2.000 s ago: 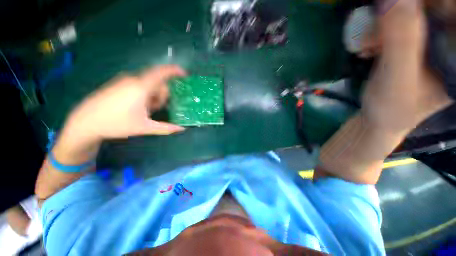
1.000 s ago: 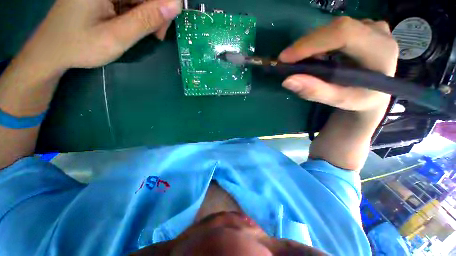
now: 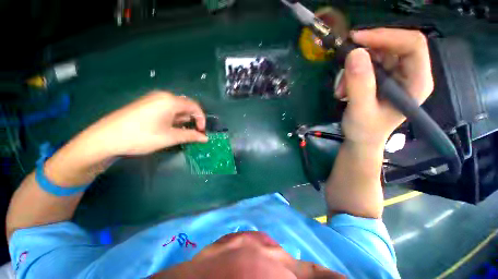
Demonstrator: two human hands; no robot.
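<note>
A green circuit board (image 3: 212, 156) lies on the dark green mat in front of my chest. My left hand (image 3: 164, 122) is at its upper left corner, thumb and fingers nearly together; what is between the fingertips is too small and blurred to tell. My right hand (image 3: 382, 76) holds the soldering iron (image 3: 401, 95) by its black handle, away from the board. The iron's tip points up and left, above a round yellow tub (image 3: 314, 46). Side cutters (image 3: 316, 134) lie open on the mat between the board and my right forearm.
A clear bag of small black parts (image 3: 254, 79) lies beyond the board. A black box-like unit (image 3: 448, 82) stands at the right, partly behind my right hand. A small white pad (image 3: 66, 70) lies at the far left. Small bits are scattered on the mat.
The iron was at the board's surface a second ago; my right hand has lifted it away, up and to the right. The view has shifted, so the board appears lower and smaller.
</note>
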